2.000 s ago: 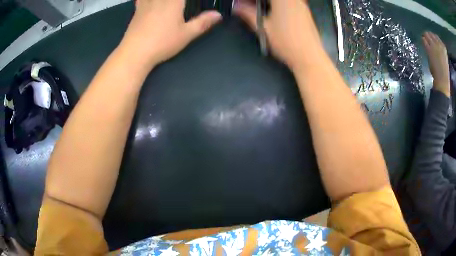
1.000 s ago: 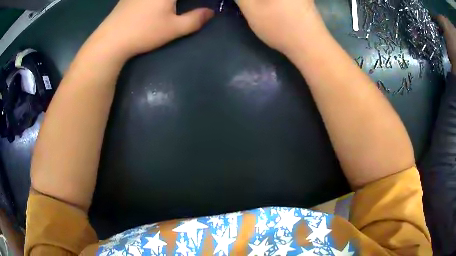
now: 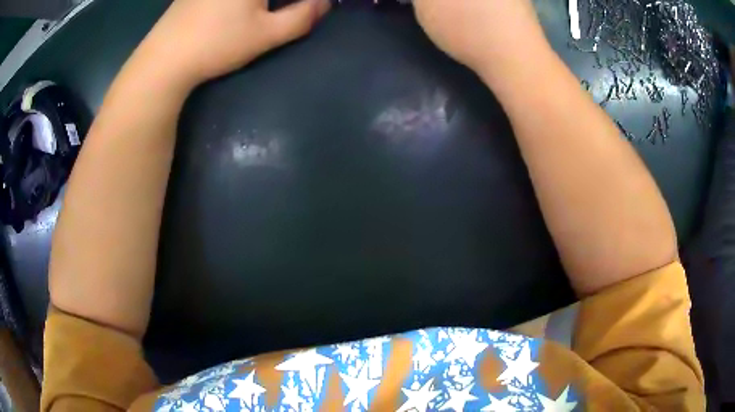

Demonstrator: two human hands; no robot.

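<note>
My left hand [image 3: 234, 32] is bare and cut off by the top edge of the picture; its thumb points right and its other fingers are mostly out of view. My right hand [image 3: 471, 24] is also cut off by the top edge, with its fingers out of view. A thin strip of something dark with small bright spots shows between the hands at the top edge, too little to name. What either hand holds cannot be seen.
A heap of silver metal inserts [image 3: 685, 44] lies at the upper right, with loose strays nearer me. A long silver bar [image 3: 574, 18] lies beside it. A black head strap mount [image 3: 36, 153] lies at the left on the dark tabletop [image 3: 363, 217]. A dark sleeve [image 3: 720, 209] shows at the right edge.
The view has shifted, so my hands sit higher and more cut off than two seconds ago. The slim tool at my right hand is out of view. The neighbour's hand has left the view.
</note>
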